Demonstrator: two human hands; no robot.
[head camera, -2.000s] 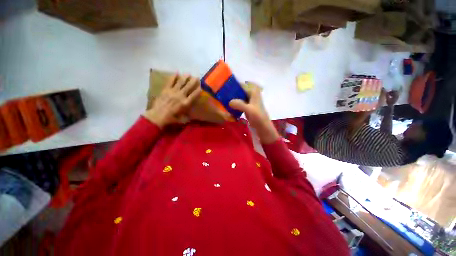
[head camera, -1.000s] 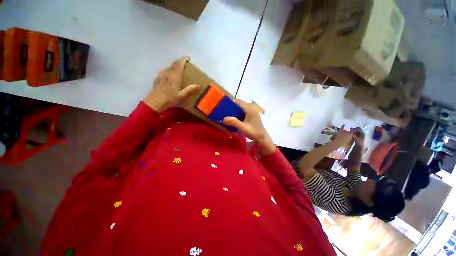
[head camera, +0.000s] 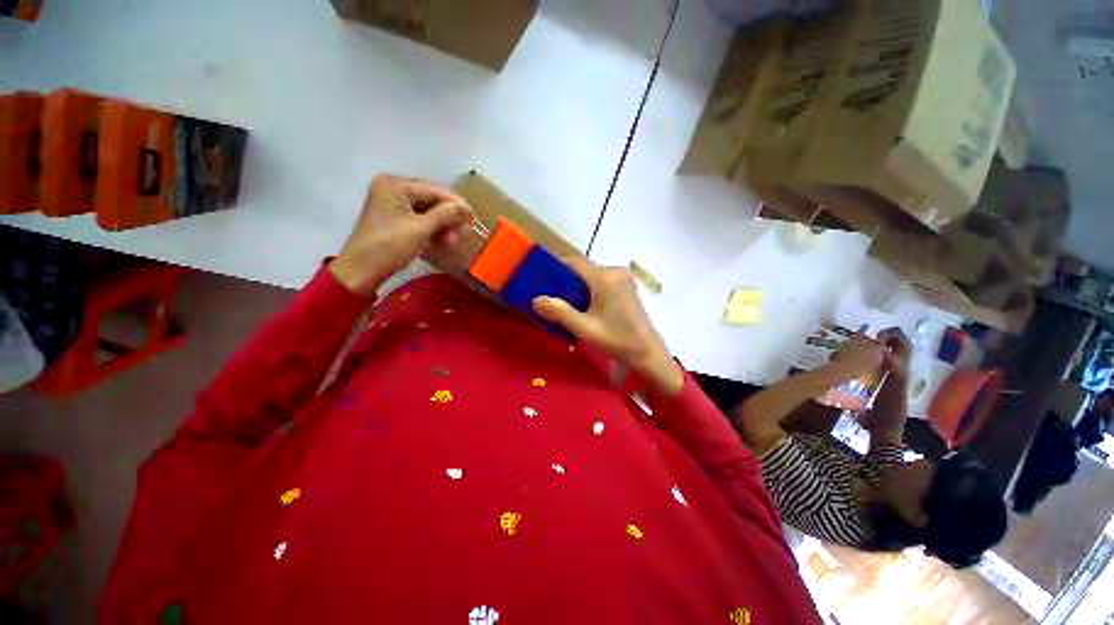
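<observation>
A brown carton [head camera: 523, 210] lies at the table's front edge, against the wearer's body, partly hidden by the hands. My right hand [head camera: 611, 315] holds the orange and blue tape dispenser [head camera: 527, 275] on top of the carton, its orange end pointing left. My left hand [head camera: 406, 226] is at the carton's left end, thumb and fingertips pinched together near the orange end. A small shiny clear piece, apparently tape, shows between the fingertips and the dispenser.
Orange and black retail boxes [head camera: 133, 165] stand in a row at left. Another brown carton [head camera: 447, 25] is at the far side, with large stacked cartons [head camera: 855, 104] at far right. A yellow sticky note [head camera: 743, 307] and yellow-green strip [head camera: 645, 277] lie right. A person [head camera: 843, 470] sits at right.
My left hand has gone from lying flat on the carton to pinching at the dispenser's orange end. The dispenser has turned and now lies along the carton. The view has shifted.
</observation>
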